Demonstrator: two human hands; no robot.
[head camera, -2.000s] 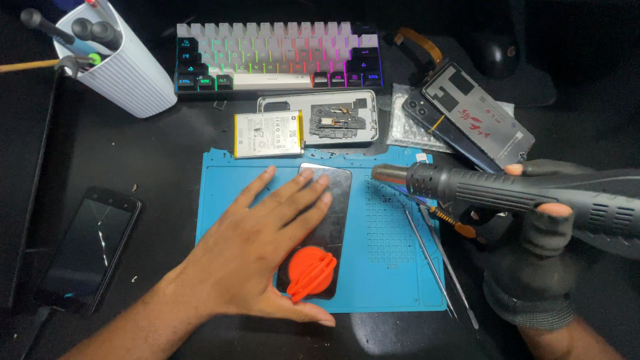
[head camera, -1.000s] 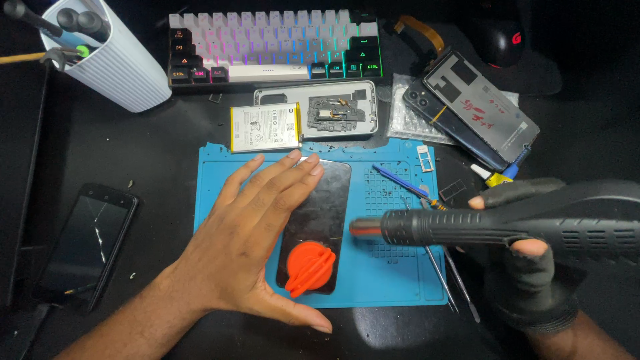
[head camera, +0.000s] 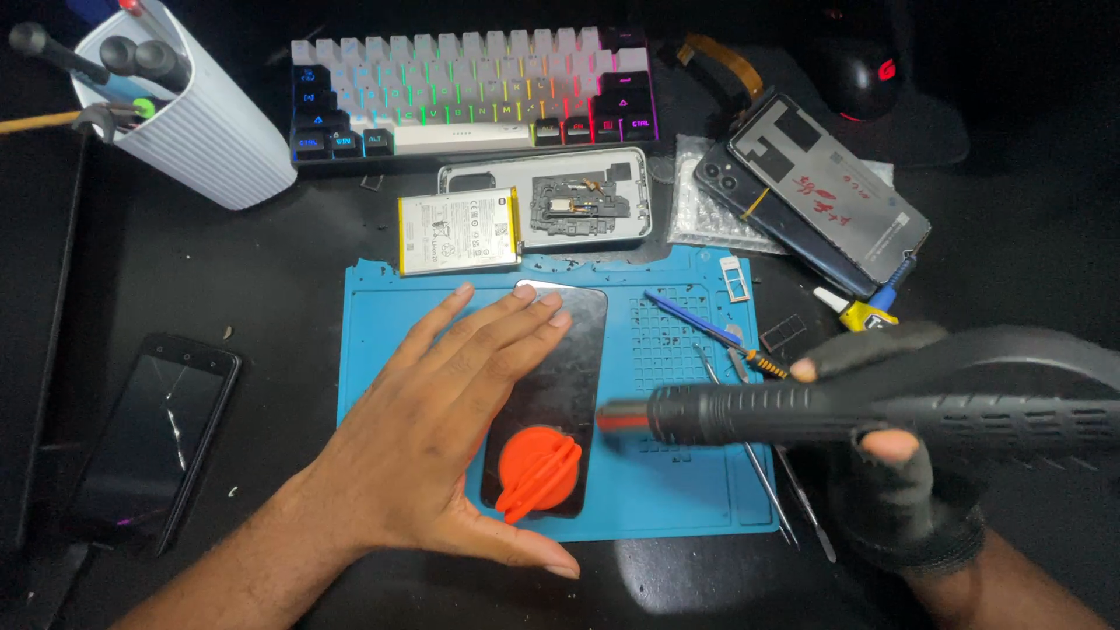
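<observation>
A dark smartphone (head camera: 569, 376) lies on a blue silicone repair mat (head camera: 385, 306), with a red suction cup (head camera: 538, 468) on the lower part of its glass. My left hand (head camera: 437, 411) is bare and spread, its fingertips resting over the upper part of the phone and its thumb below the suction cup. My right hand (head camera: 901, 472), in a dark fingerless glove, grips a black hot air gun (head camera: 787, 416). The gun's nozzle points left, just beside the phone's right edge. A blue pen-like tool (head camera: 691, 315), a screwdriver (head camera: 766, 363) and metal tweezers (head camera: 752, 464) lie near the gun.
Behind the mat are a phone battery (head camera: 459, 232), a grey phone housing (head camera: 634, 210) and a lit keyboard (head camera: 472, 87). A white tool cup (head camera: 210, 131) stands back left, above a cracked phone (head camera: 157, 437). Stacked phone parts (head camera: 831, 188) lie on bubble wrap (head camera: 691, 219) at back right.
The hot air gun's nozzle has moved from near the mat's upper part, over the blue tool, down beside the phone's right edge. My left hand has stayed over the phone.
</observation>
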